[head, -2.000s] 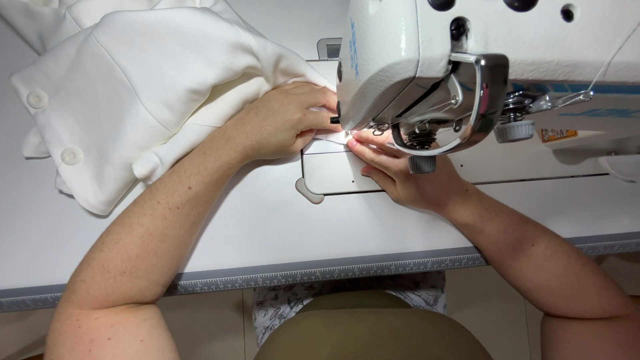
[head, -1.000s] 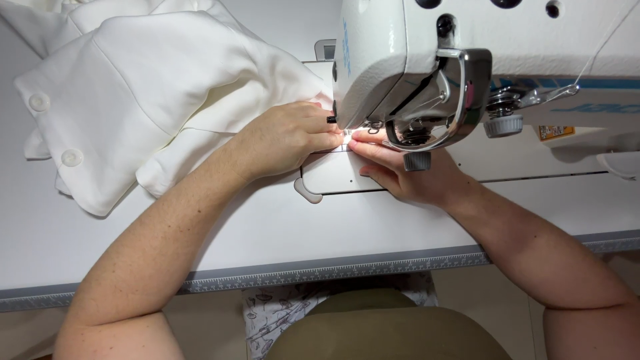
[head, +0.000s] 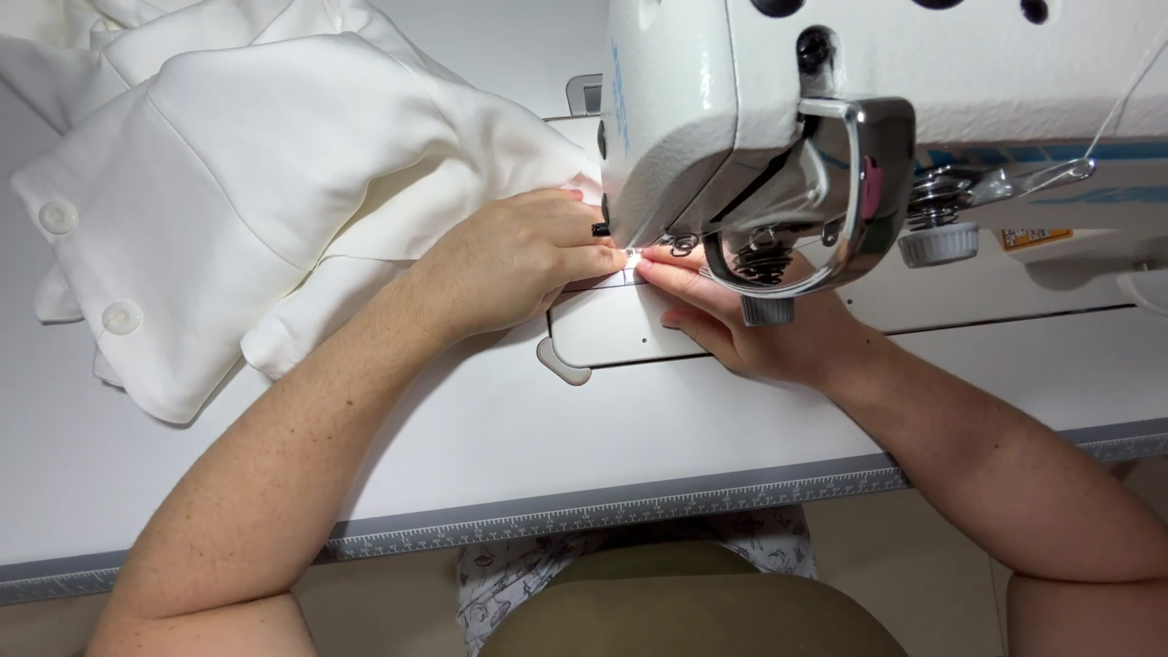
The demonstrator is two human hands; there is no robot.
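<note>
A white garment [head: 301, 137] with two pale buttons lies bunched on the sewing table, its right end running under the head of a white industrial sewing machine [head: 675, 109]. My left hand [head: 511, 255] rests palm down on that end of the cloth, its fingertips left of the lit needle area. From the right, my right hand [head: 757, 310] reaches beneath the machine head, fingertips almost meeting the left ones and its thumb apart, over the machine bed [head: 602, 328]. The needle and presser foot are mostly hidden. Whether either hand pinches cloth cannot be made out.
A metal guard loop [head: 858, 201] and a thread tension knob [head: 938, 245] stick out from the machine head above my right hand. Thread runs up at the right. A printed ruler strip [head: 620, 520] borders the table's near edge, close to my forearms.
Both hands stay at the needle area with only slight shifts. The garment keeps nearly the same place, though its folds near my left hand look a little fuller.
</note>
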